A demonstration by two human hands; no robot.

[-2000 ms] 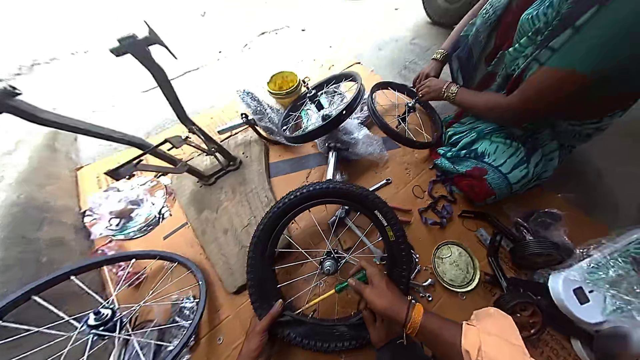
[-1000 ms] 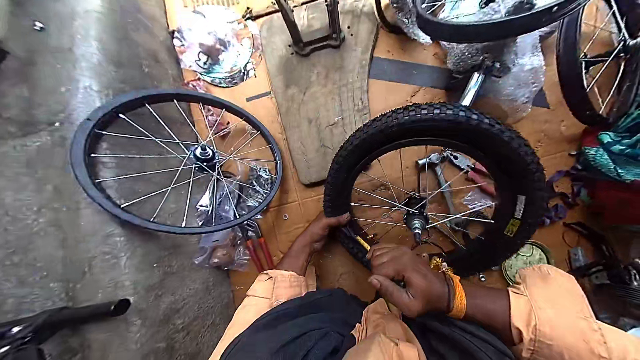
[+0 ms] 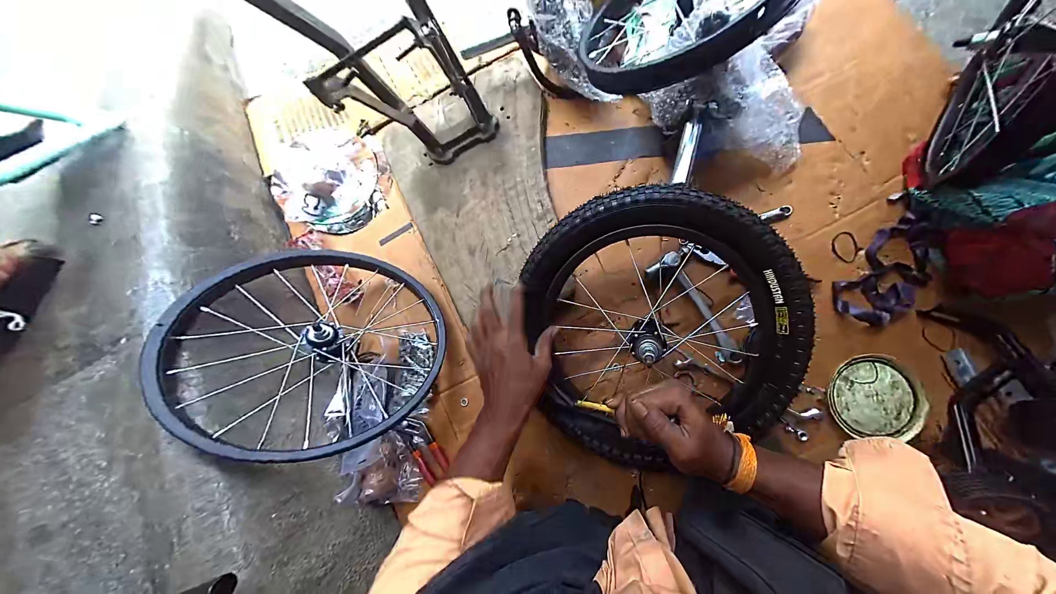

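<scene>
A bicycle wheel with a knobbly black tire (image 3: 784, 379) lies flat in front of me, its hub (image 3: 648, 346) and spokes facing up. At the tire's lower left, my right hand (image 3: 672, 425) is closed around a tool whose yellow part (image 3: 596, 407) shows at the rim; its handle is hidden in my fist. My left hand (image 3: 507, 355), somewhat blurred, has its fingers spread at the tire's left edge and grips nothing. Inside the wheel, a metal wrench (image 3: 705, 309) and other tools show between the spokes.
A bare rim with spokes (image 3: 157, 355) lies at left, near red-handled pliers (image 3: 429, 454). A dark metal frame (image 3: 470, 107) stands on a wooden board (image 3: 487, 206). Another rim (image 3: 635, 78) in plastic wrap lies at the top. A round tin lid (image 3: 876, 398) and purple straps (image 3: 874, 289) are at right.
My left hand, which held the tire's lower left a second ago, now has its fingers spread farther up its left side. My right hand stays at the lower rim. The view has shifted.
</scene>
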